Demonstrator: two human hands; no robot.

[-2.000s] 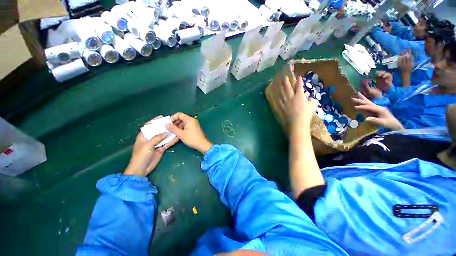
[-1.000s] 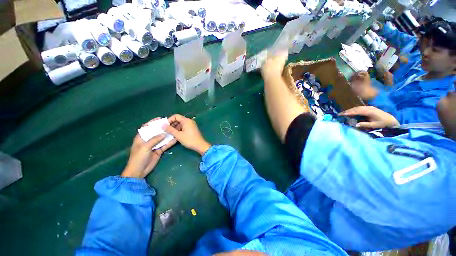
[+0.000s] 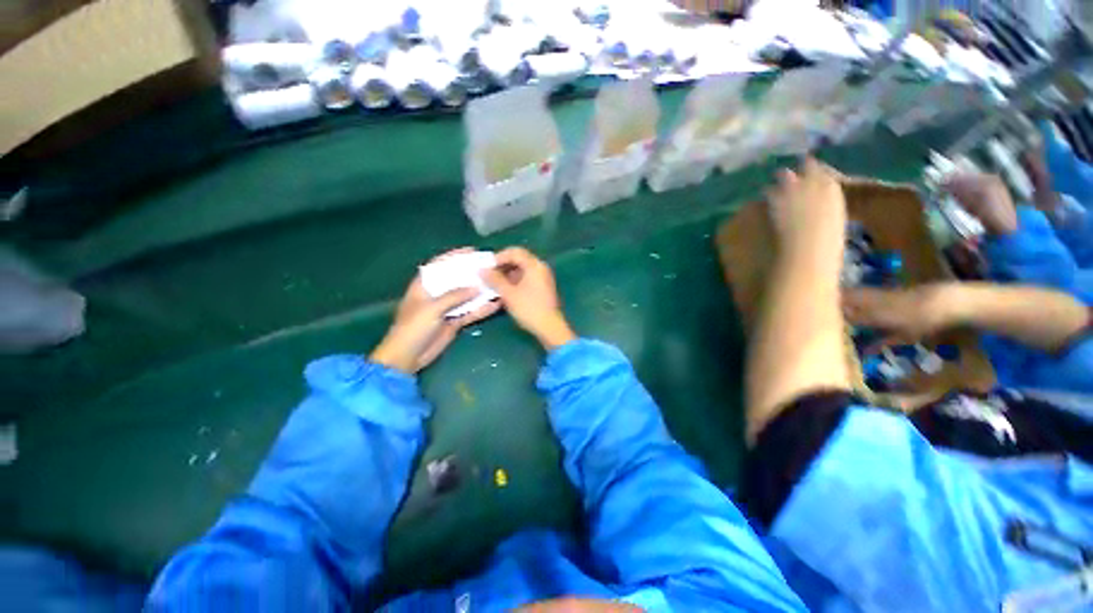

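A thin stack of small white leaflets [image 3: 458, 278] is held above the green worktop [image 3: 300, 443], near the middle of the view. My left hand [image 3: 420, 321] holds the stack from the left and below, with the thumb on top. My right hand [image 3: 530, 293] has its fingertips on the stack's right edge. The undersides of the leaflets are hidden by my fingers. The nearest open white box [image 3: 513, 192] stands upright beyond my hands, with its flap raised.
More open white boxes [image 3: 617, 162] run in a row to the right. White cylinders [image 3: 414, 84] lie piled at the back. A brown carton [image 3: 96, 66] is at far left. A neighbour's arms reach over a parts carton [image 3: 749, 258] at right. A blurred pale box [image 3: 36, 305] is at the left edge.
The camera view has shifted, so my hands and the piled cylinders appear further right. Both hands keep the leaflets. The neighbour's reaching hand is now above the parts carton's far edge.
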